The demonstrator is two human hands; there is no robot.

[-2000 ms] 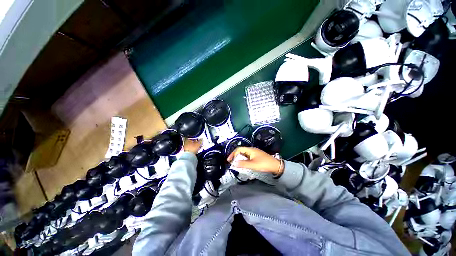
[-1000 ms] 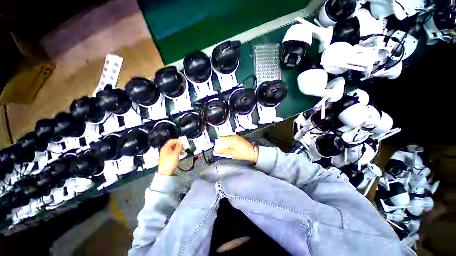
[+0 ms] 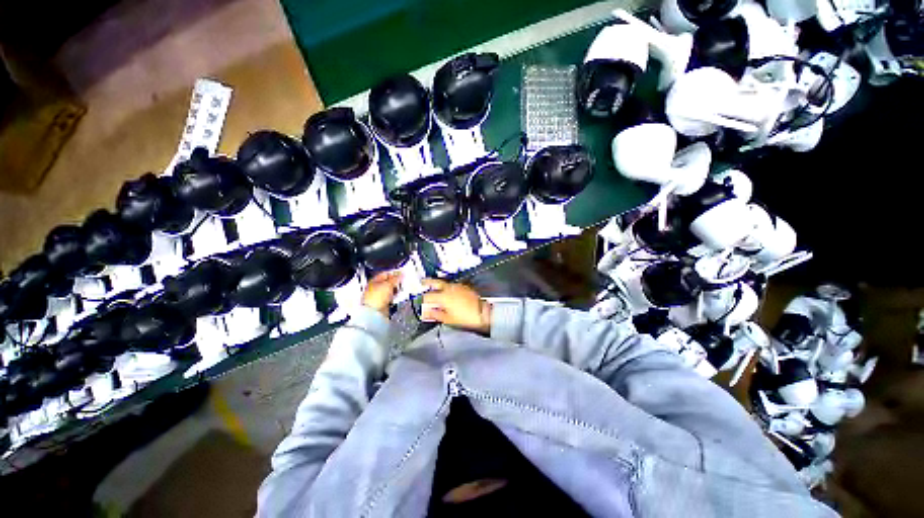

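Black-and-white security cameras stand in two long rows on the green mat, black balls up and white bases toward me. My left hand (image 3: 383, 291) and my right hand (image 3: 452, 304) are at the white base (image 3: 410, 275) of one front-row camera (image 3: 385, 241), one on each side of it. The fingertips are close together at its lower edge. Whether the fingers hold a label or only touch the base is too small to tell. A front-row camera (image 3: 440, 210) stands just right of it.
A gridded sheet (image 3: 550, 107) lies behind the right end of the rows. A heap of loose cameras (image 3: 709, 101) is at the right, with more lower down (image 3: 811, 374). A printed label sheet (image 3: 206, 116) lies on the brown board (image 3: 258, 91) at the left.
My view has shifted toward the rows. My hands, spread over the units two seconds ago and apart one second ago, have come together at one front-row base. The small white piece at my right fingers no longer shows clearly.
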